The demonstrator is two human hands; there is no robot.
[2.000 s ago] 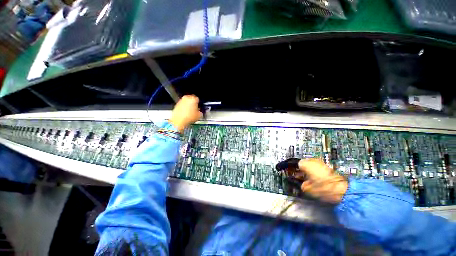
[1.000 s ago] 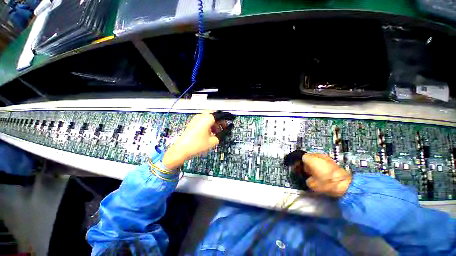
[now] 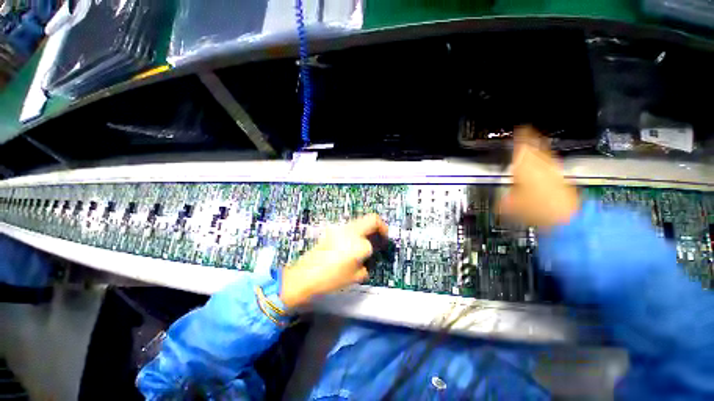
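Observation:
Green circuit boards lie edge to edge in a long row between two pale rails. My left hand is over the boards near the middle, its fingers closed around a small black component low at the board surface; the fingers partly hide it. My right hand is blurred by motion over the far rail, its fingertips at the front edge of the dark component bin. Whether it holds anything cannot be told.
A green-matted shelf runs above the line, with stacked clear trays at left. A blue coiled cord hangs from it. A bag with a white label lies right of the bin. The near rail runs before my body.
My right hand has left the boards and moved up and right to the bin. My left hand, earlier near the far rail, has moved toward me and slightly right over the boards.

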